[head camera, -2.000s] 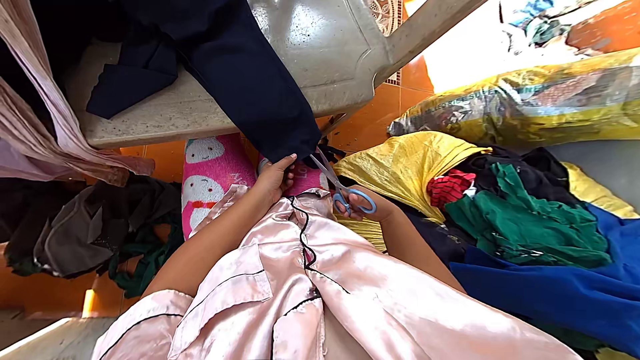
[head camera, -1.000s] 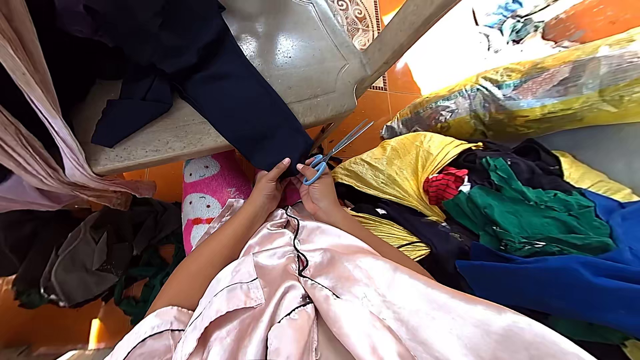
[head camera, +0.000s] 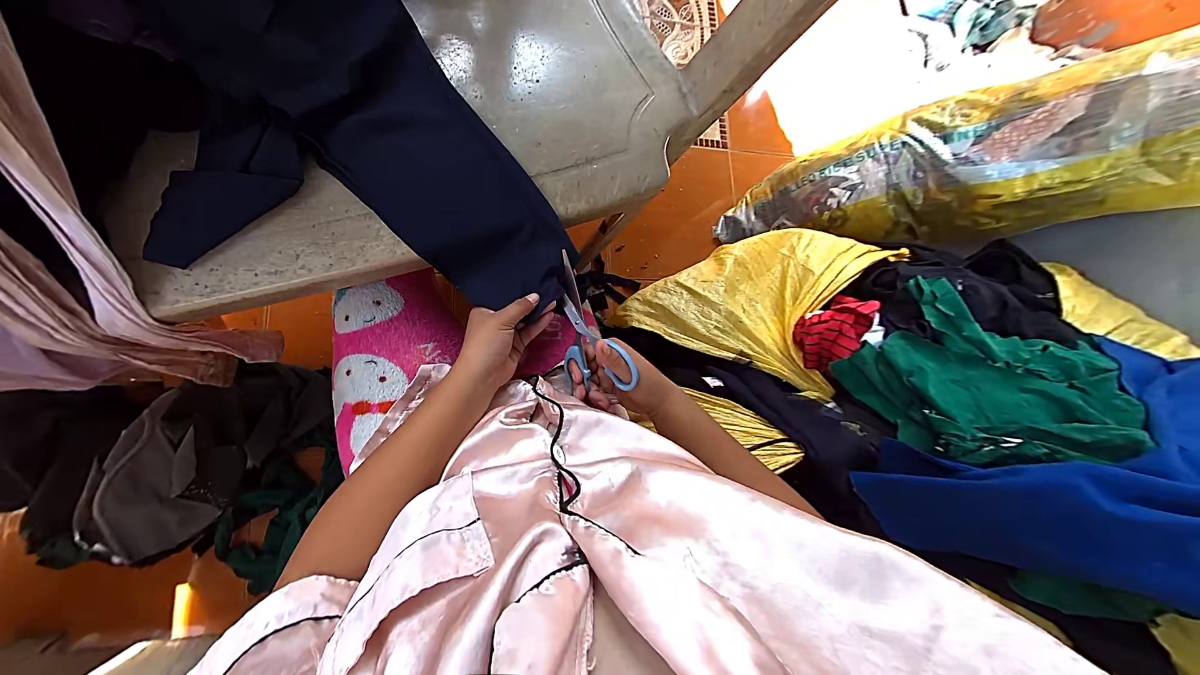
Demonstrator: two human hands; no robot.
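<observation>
My left hand [head camera: 502,342] pinches the lower end of a navy fabric garment piece [head camera: 450,178], which hangs over the edge of a plastic chair. Just right of it, my right hand [head camera: 619,375] holds scissors [head camera: 578,319] by their light blue handles. The metal blades point up, beside the cloth's lower edge; whether cloth lies between them I cannot tell. Beneath both hands is the pink satin clothing [head camera: 525,487] that I wear, with black piping. A pink plush fabric with white snowman-like figures [head camera: 370,375] shows left of my left hand.
The grey plastic chair [head camera: 562,94] stands in front, with pale pink cloth [head camera: 84,216] at its left. Dark cloths [head camera: 169,469] lie on the orange floor. At the right are a yellow sack [head camera: 759,291], green cloth [head camera: 994,375], blue cloth [head camera: 1050,506] and a long stuffed yellow bag [head camera: 984,150].
One second ago the scissors pointed up and right, away from the cloth; my right hand has turned them so the blades stand beside the navy cloth's edge. My left hand still holds the cloth.
</observation>
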